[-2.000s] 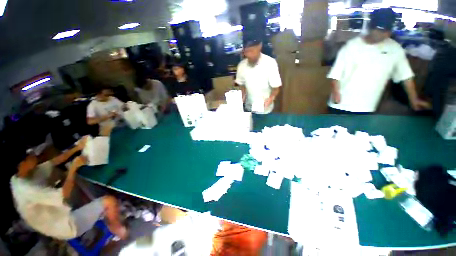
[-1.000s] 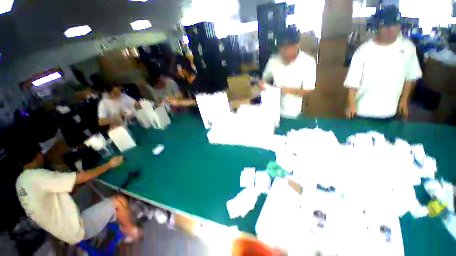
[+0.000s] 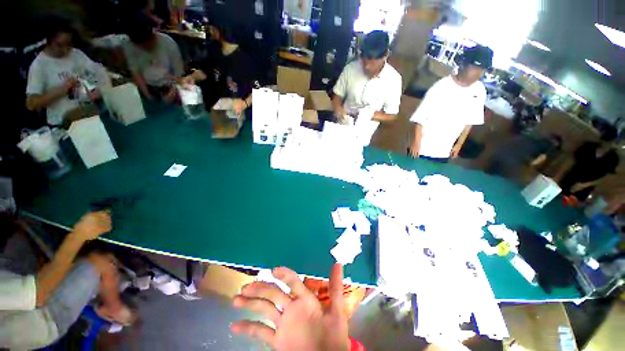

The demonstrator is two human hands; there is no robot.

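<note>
My left hand [image 3: 301,315] is raised at the bottom centre in front of the table edge, fingers spread and empty, a red band at its wrist. A small skin-toned patch at the bottom edge, under the printed sheets, may be my right hand [image 3: 447,347]; it is cut off, and its grip cannot be told. White printed carton blanks [image 3: 438,274] lie over the table's near edge, their lower ends overhanging. A large heap of small white pieces [image 3: 438,199] lies behind them. A few white leaflets [image 3: 347,245] lie left of the blanks, near a green crumpled patch [image 3: 368,208].
Upright white cartons [image 3: 275,116] and white boxes [image 3: 315,151] stand at the far side of the green table [image 3: 205,206]. Several people work around it; one forearm [image 3: 62,253] rests at the left edge. A black cloth [image 3: 545,260] lies right. A brown carton [image 3: 541,325] is below the edge.
The view has swung left and down. My left hand has come into view, open. The carton blanks now overhang the near edge. The seated person at left is nearer the frame's edge.
</note>
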